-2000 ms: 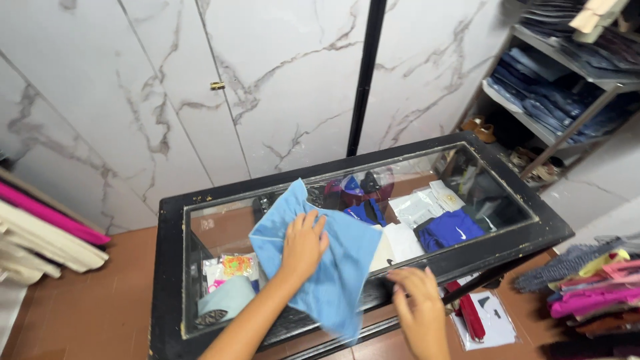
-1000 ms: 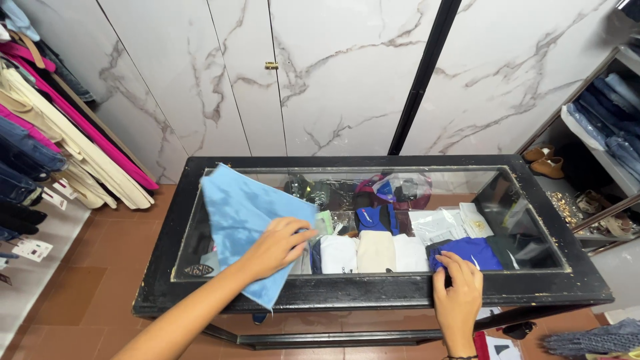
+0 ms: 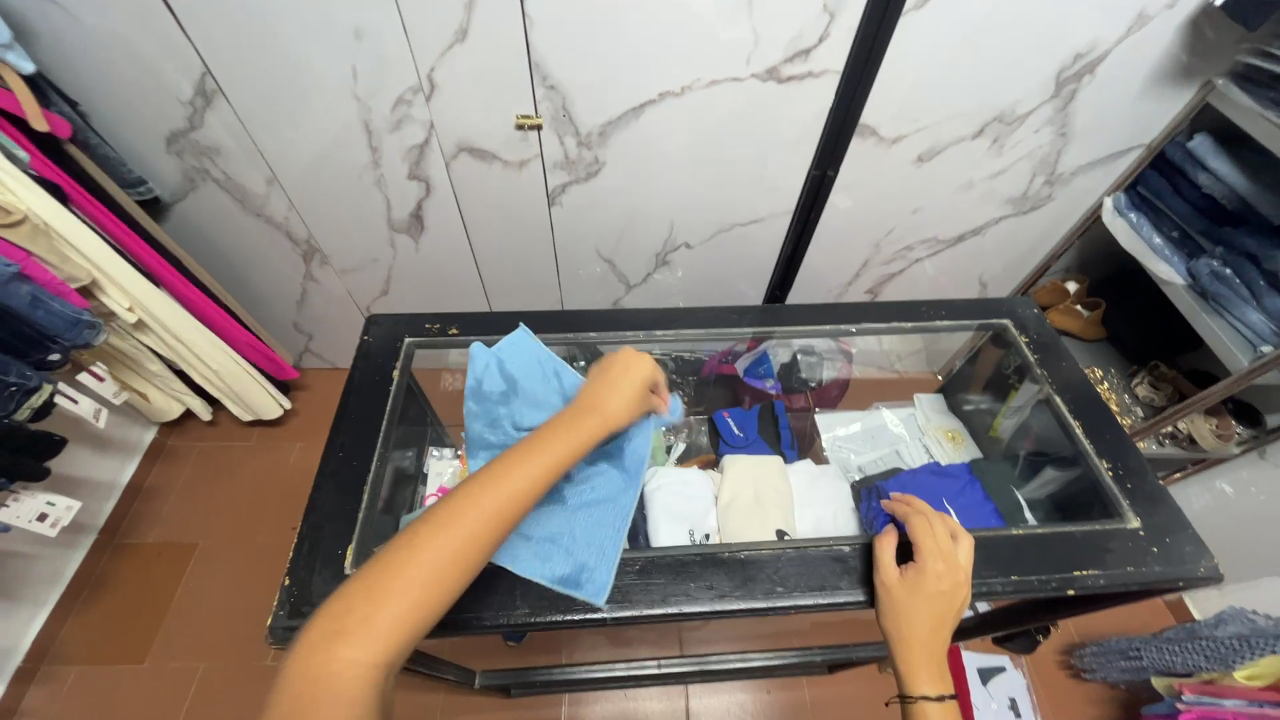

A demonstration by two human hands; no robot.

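Note:
A light blue cloth (image 3: 560,500) lies spread over the left part of a glass-topped display table (image 3: 740,590) with a black wooden frame. My left hand (image 3: 625,390) pinches the cloth near its upper right edge, where a bit of it sticks out past the fingers. On the right, my right hand (image 3: 920,550) rests at the front edge of the frame with fingers curled and apart, holding nothing. Under the glass lie folded white garments (image 3: 682,505), a cream garment (image 3: 757,500), a royal blue garment (image 3: 940,492) and a blue-and-black item (image 3: 752,430).
Clothes hang on a rack (image 3: 130,270) at the left. Folded jeans (image 3: 1200,215) and brown shoes (image 3: 1078,310) fill shelves at the right. Marble-patterned panels (image 3: 640,150) stand behind the table. A pile of clothes (image 3: 1200,660) is at the lower right, and a packaged item (image 3: 995,685) lies below the table.
My left hand, flat on the cloth two seconds ago, now pinches it near its edge. My right hand remains by the front edge. The view has shifted.

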